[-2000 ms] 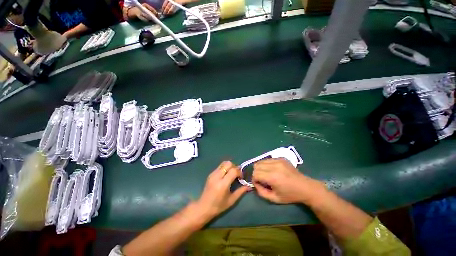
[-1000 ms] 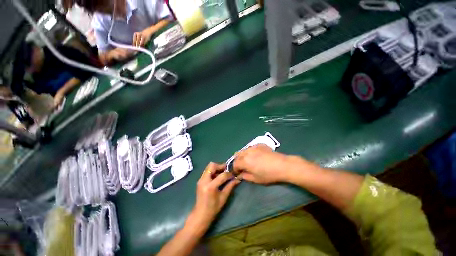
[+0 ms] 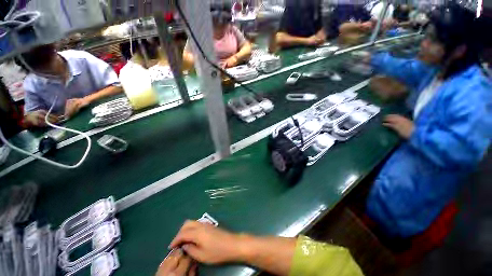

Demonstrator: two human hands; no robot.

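Observation:
A white plastic housing [image 3: 207, 219] lies on the green bench at the bottom centre, mostly hidden by my hands; only its squared end shows. My right hand [image 3: 202, 241] is over it, fingers bent down onto the housing. My left hand [image 3: 177, 264] is against the fingertips of my right hand, cut off by the bottom edge, and touches the housing's near end. Thin pale slivers [image 3: 225, 191] lie loose on the bench beyond my hands. What my fingertips pinch is hidden.
Three white housings [image 3: 89, 240] lie at left beside blurred stacks [image 3: 27, 250]. A black fan [image 3: 287, 159] stands before many housings [image 3: 345, 116] at right. A grey post [image 3: 207, 81] rises at the metal strip. A person in blue [image 3: 431, 140] sits at right; others sit opposite.
The view has swung to the right, bringing in the person in blue and the full group of housings beyond the fan. My hands now appear lower in the picture, still together at the housing.

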